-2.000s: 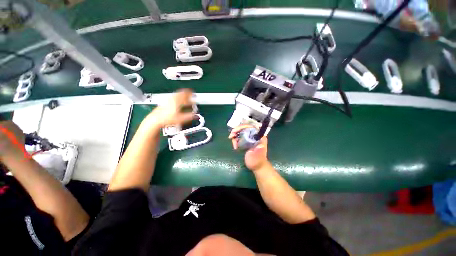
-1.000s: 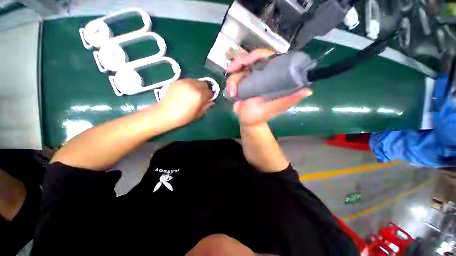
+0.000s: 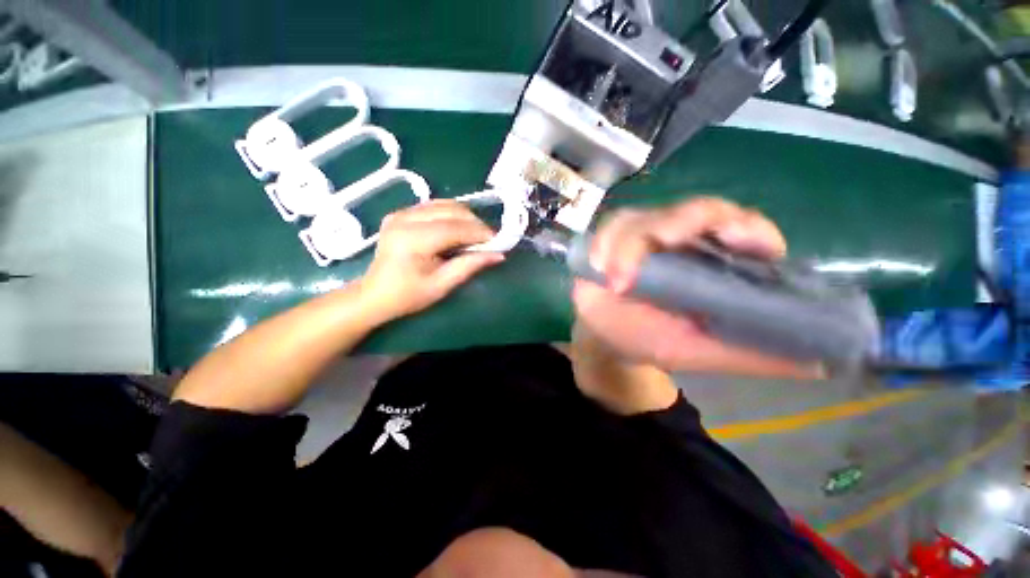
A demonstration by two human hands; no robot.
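My right hand (image 3: 678,288) is wrapped around the grey electric screwdriver (image 3: 757,305), slightly blurred. Its bit points left, close to the front of the screw feeder (image 3: 582,124). My left hand (image 3: 427,257) holds a white plastic housing (image 3: 514,220), whose curved loop end shows beyond my fingers, near the bit; the rest is hidden by the hand. I cannot tell whether bit and housing touch. Three more white housings (image 3: 335,231) lie side by side on the green bench, left of my left hand.
A grey screwdriver holder (image 3: 717,85) stands beside the feeder. A metal rail (image 3: 452,88) runs behind, with white housings (image 3: 819,68) on the conveyor at the upper right. A white board (image 3: 73,248) is at left. A person's blue sleeve (image 3: 954,339) is at right, a neighbour's arm (image 3: 57,485) at lower left.
The screwdriver has swung from pointing down-left with its rear raised to lying nearly level, its rear now at right. My left hand's housing is nearer the feeder front. The view has shifted.
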